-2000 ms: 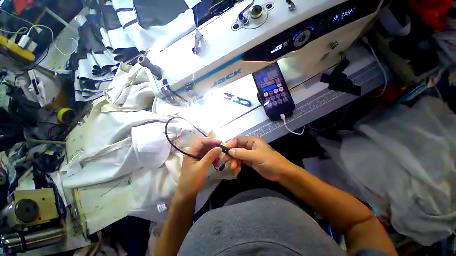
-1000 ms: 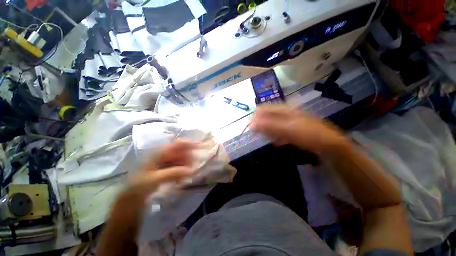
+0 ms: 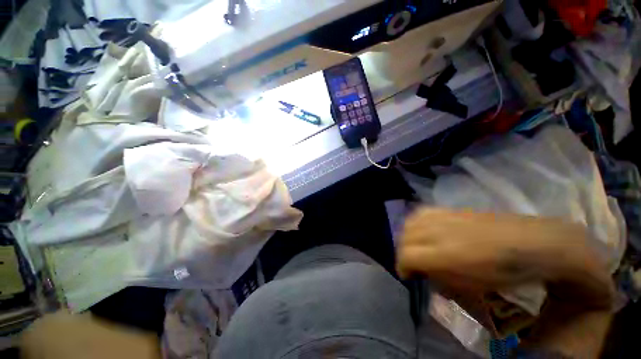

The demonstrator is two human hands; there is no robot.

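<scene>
The white and cream garment cloth (image 3: 232, 200) lies heaped on the table, left of and below the needle area of the white JACK sewing machine (image 3: 246, 73). The needle area is washed out by the lamp. My right hand (image 3: 436, 242) is blurred, low at the right in front of the table's front edge, with its fingers curled; whether it holds anything cannot be told. My left hand (image 3: 88, 340) is a blur at the bottom left, partly cut off by the edge; its fingers and any content cannot be made out. The dark cord is not visible.
Teal and dark thread snips (image 3: 300, 112) lie right of the needle area. A lit smartphone (image 3: 353, 102) with a white cable lies beside them. A black crossed scrap (image 3: 443, 92) is further right. Greyish-white cloth (image 3: 520, 175) is piled at right. The wearer's grey cap brim or clothing fills the bottom middle.
Both hands held a dark cord together in front of the table; they have parted, left to the lower left, right to the lower right. The cord is out of sight. The view has shifted.
</scene>
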